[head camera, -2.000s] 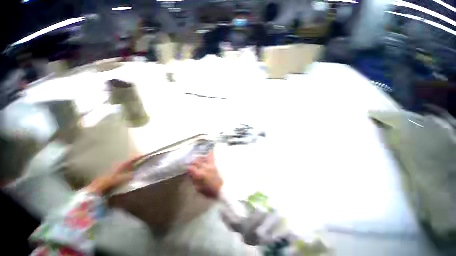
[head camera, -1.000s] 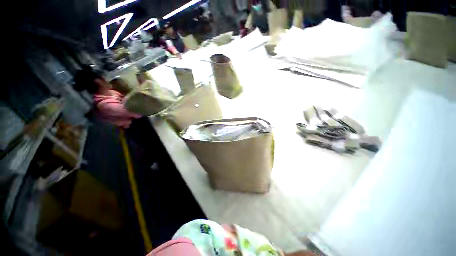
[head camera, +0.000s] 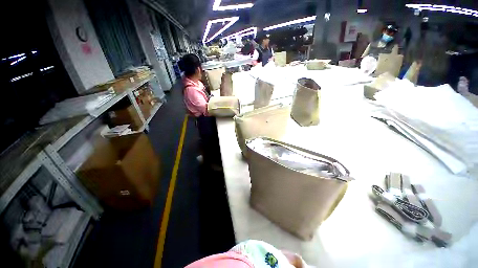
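A beige-taupe handbag body (head camera: 293, 188) stands upright on the white-covered table near its left edge, nearest to me. Its wide top is open, and shiny pale stuffing (head camera: 291, 157) shows inside. No hand touches it. At the bottom edge, a light patterned sleeve and a pink cloth show, with a small cut-off bit of skin; which hand it belongs to and what it does cannot be told. No fingers show.
More bags (head camera: 305, 102) stand behind on the table. A bundle of straps (head camera: 409, 205) lies to the right, white sheets (head camera: 437, 118) farther back. A person in pink (head camera: 195, 97) stands at the table's left side. An open carton (head camera: 123, 170) sits by shelves beyond the yellow floor line.
Both hands were at the bag's opening two seconds ago and have left it. The view has swung left, showing more of the aisle and shelves. The bag stands free.
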